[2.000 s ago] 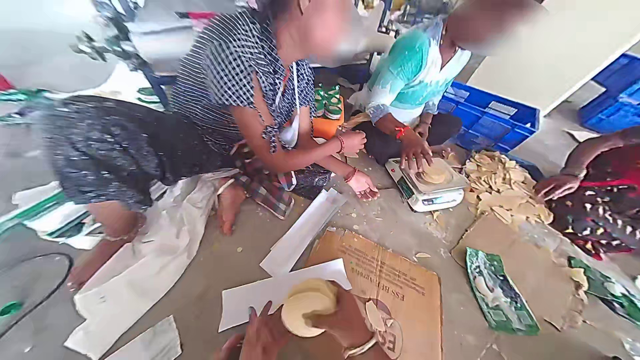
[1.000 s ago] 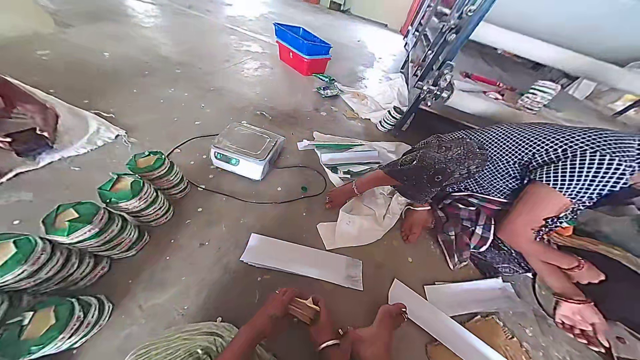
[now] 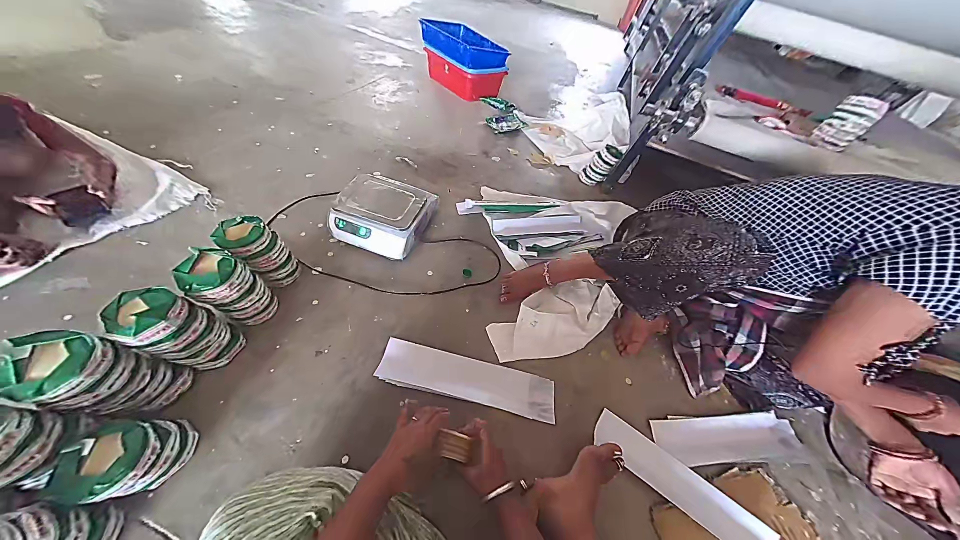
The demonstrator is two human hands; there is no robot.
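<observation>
My left hand (image 3: pixel 414 439) is at the bottom centre, its fingers against the left side of a small stack of thin tan discs (image 3: pixel 456 445). From the right side, my right hand (image 3: pixel 484 457), with a bangle at the wrist, holds the same stack. Just beyond the hands lies a pile of white paper strips (image 3: pixel 469 379) on the floor. A digital scale (image 3: pixel 382 214) stands farther off, its display lit. At the left are several stacks of green-and-white wrapped round packs (image 3: pixel 217 281).
A seated co-worker (image 3: pixel 750 247) is at the right, near a white cloth (image 3: pixel 559 319) and more paper sheets (image 3: pixel 724 441). A black cable (image 3: pixel 420 293) loops over the floor. A blue bin (image 3: pixel 465 46) sits in a red bin (image 3: pixel 463 79). A metal machine frame (image 3: pixel 664 90) stands beyond.
Two seconds ago a pale disc stack was in my hands over the cardboard. The view has since swung far left. Over the last second, my hands have stayed around the small stack.
</observation>
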